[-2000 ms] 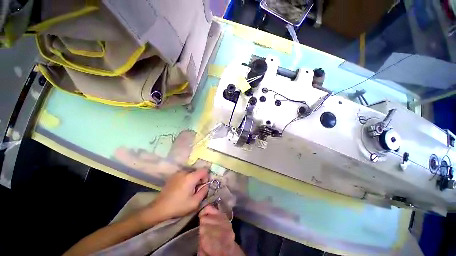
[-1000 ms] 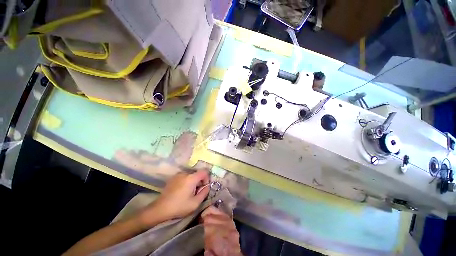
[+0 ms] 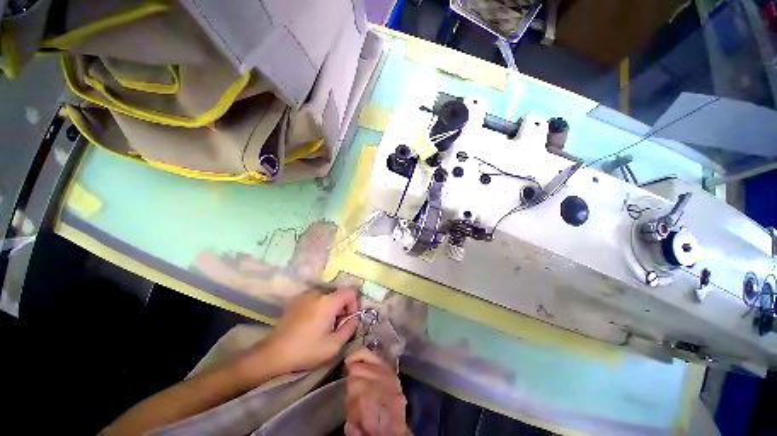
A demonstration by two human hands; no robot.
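A beige-grey bag panel (image 3: 281, 410) lies at the table's front edge and runs down below the picture. My left hand (image 3: 313, 330) has its fingers pinched at the panel's upper end, beside a small shiny metal ring (image 3: 369, 317). A thin pale curved piece runs from the fingertips to the ring. My right hand (image 3: 373, 393) is closed on the panel just below the ring, with a small dark metal thing at its fingertips. I cannot tell whether that is a tool or a fitting.
A pile of beige bags with yellow binding (image 3: 183, 128) stands at the back left of the green table (image 3: 204, 213). A white sewing machine head (image 3: 545, 247) stretches from the centre to the right. Loose dark threads (image 3: 285, 238) lie on the tabletop. A metal trough (image 3: 503, 17) is behind.
The view has shifted slightly, so the machine appears a little further right. My right hand has turned slightly at the panel. My left hand stays by the ring.
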